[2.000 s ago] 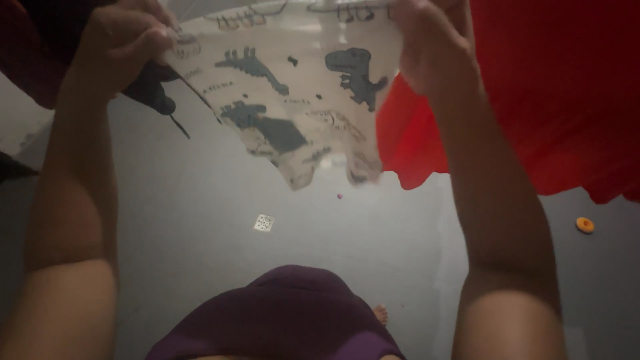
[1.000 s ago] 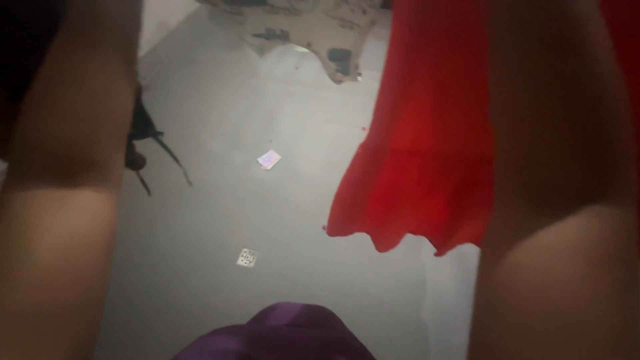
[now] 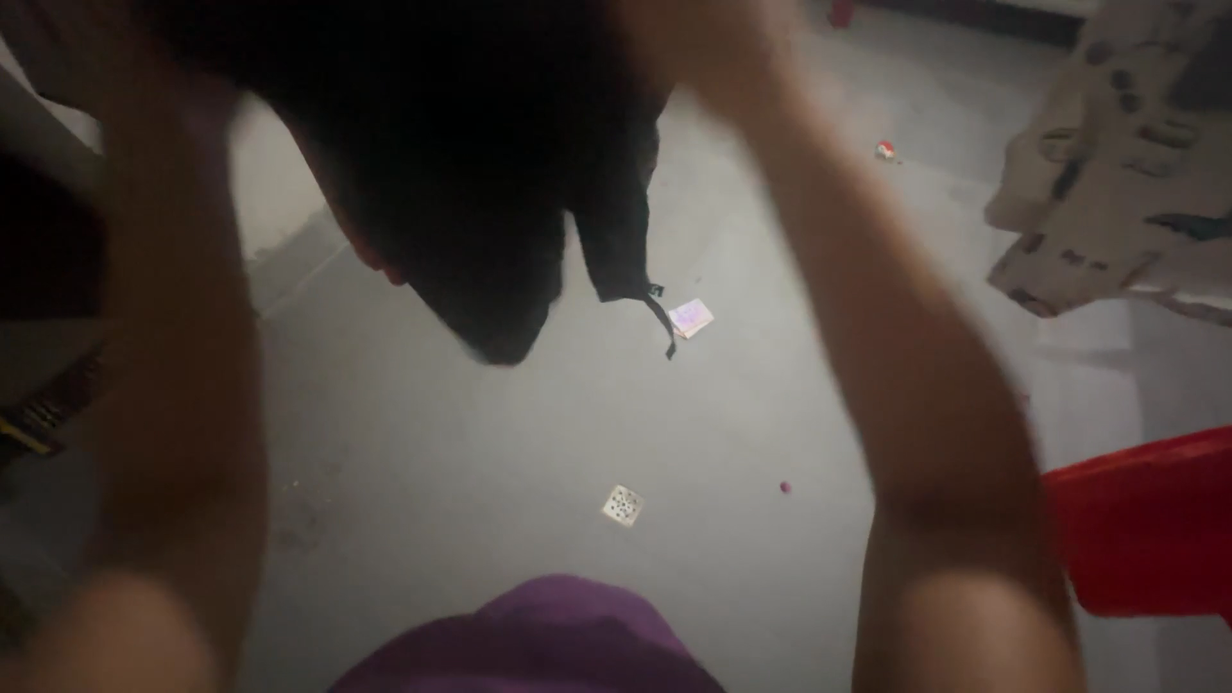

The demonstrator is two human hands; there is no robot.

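Observation:
Both my forearms reach up past the top of the head view. A black cloth item [image 3: 462,173] hangs between them, with a thin dark strap at its lower right. My left hand [image 3: 192,87] is blurred and dark near the item's upper left side; its fingers cannot be made out. My right hand [image 3: 712,38] is blurred at the item's upper right, its fingers hidden. A pale cloth with dark printed shapes [image 3: 1107,192] hangs at the right, beyond my right forearm. Part of a red cloth [image 3: 1145,529] shows at the lower right.
On the grey floor [image 3: 462,443] lie a square perforated plate [image 3: 623,505], a small pale packet or card [image 3: 690,319], a small pink object [image 3: 785,488] and a red-and-white object [image 3: 885,150]. Dark items with a yellow part [image 3: 29,433] stand at the left edge.
The printed cloth was between my hands two seconds ago; now it hangs at the right, away from them. The black item now hangs between my arms. The view has swung left.

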